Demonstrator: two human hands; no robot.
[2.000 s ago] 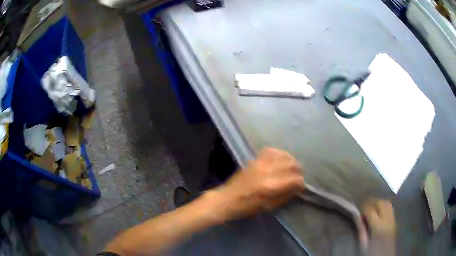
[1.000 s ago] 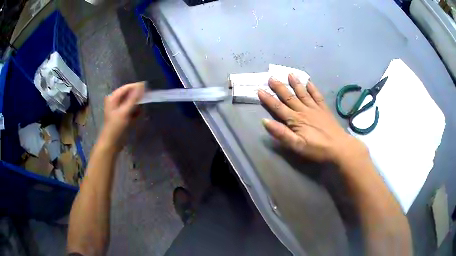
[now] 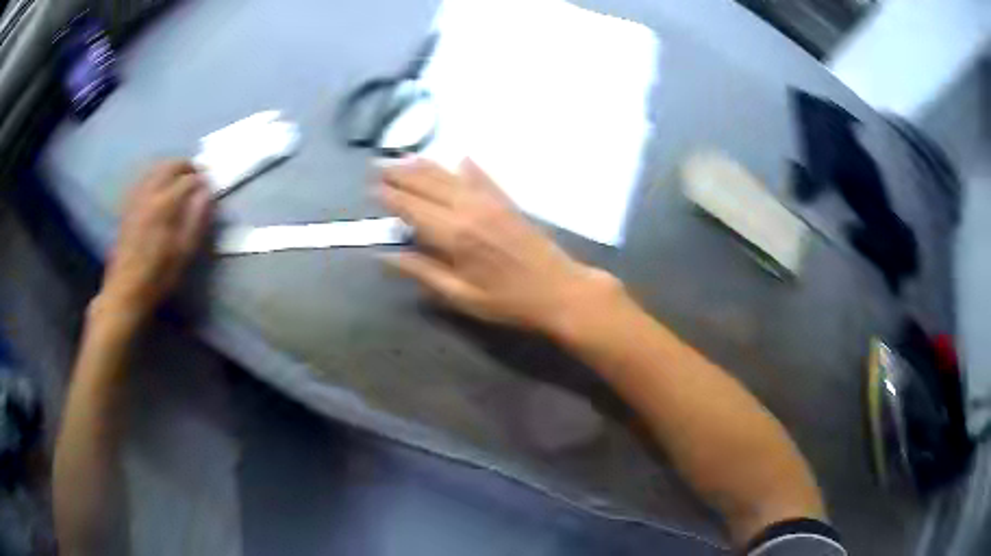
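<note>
A narrow whitish strip, which looks like the pressing template [image 3: 315, 236], lies level between my hands. My left hand [image 3: 161, 234] is curled at its left end, beside the folded white strips [image 3: 245, 152]; blur hides whether it grips either. My right hand [image 3: 484, 244] has the strip's right end between thumb and fingers. Dark-handled scissors [image 3: 375, 113] lie beyond my right fingertips, partly against the large white sheet stack [image 3: 549, 109]. The image is blurred.
Beige pieces [image 3: 744, 212] lie right of the white stack. Black fabric scraps [image 3: 853, 179] are farther right. The iron [image 3: 918, 407] is at the right edge. A dark, purple-lit block [image 3: 89, 65] is at the far left. The table's near edge [image 3: 369, 418] curves below my hands.
The view has swung right, bringing the iron and black scraps in. My right hand has left the folded strips for the narrow strip's right end. My left hand is now over the table, beside the folded strips.
</note>
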